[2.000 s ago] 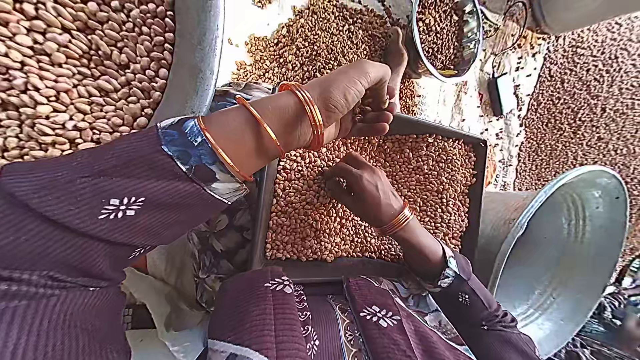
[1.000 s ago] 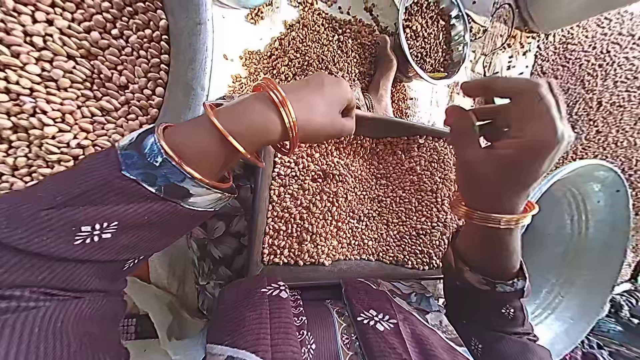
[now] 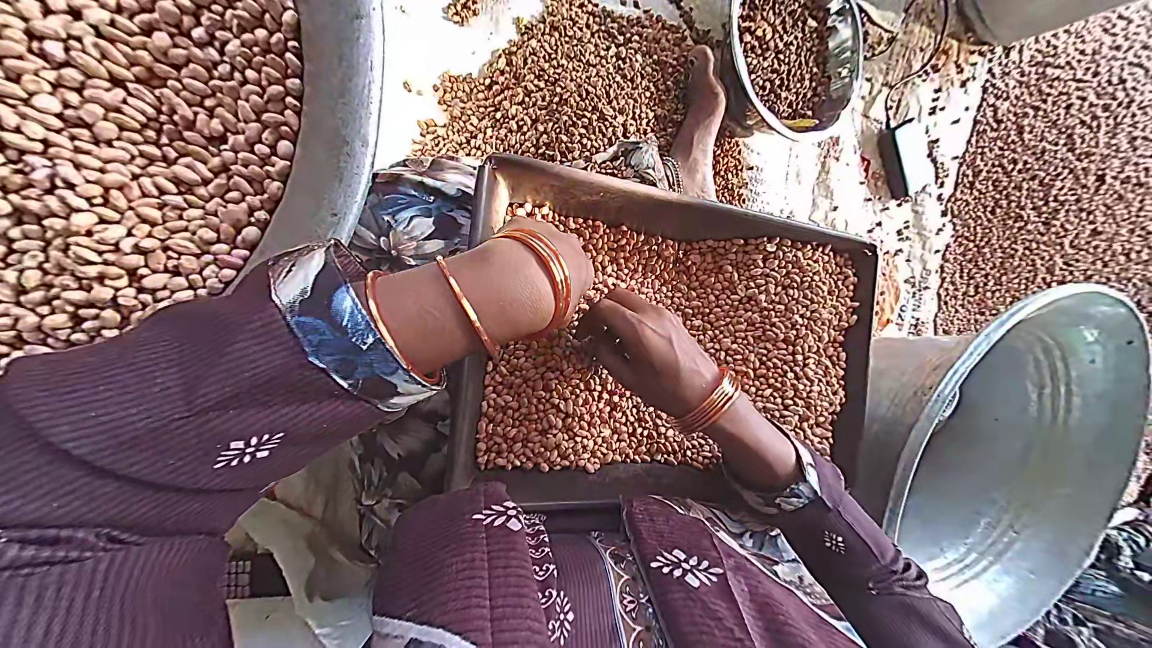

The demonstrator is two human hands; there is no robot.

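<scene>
A dark metal tray lies across my lap, spread with small reddish-brown peanuts or beans. My left hand, with orange bangles at the wrist, is over the upper left part of the tray; its fingers are turned away from view, so what it holds is hidden. Just right of it, my right hand is down at the beans with its fingers bent and drawn together. Small bits show by its fingertips, but whether it grips them is unclear.
A large metal vessel full of beans stands at the upper left. Loose beans lie on the floor by a bare foot. A steel bowl holds darker pieces. An aluminium pot lies tipped at the right, below spread beans.
My right hand, raised beyond the tray's right side a second ago, is back down at the beans. My left hand has come lower over the tray. The tray now sits tilted.
</scene>
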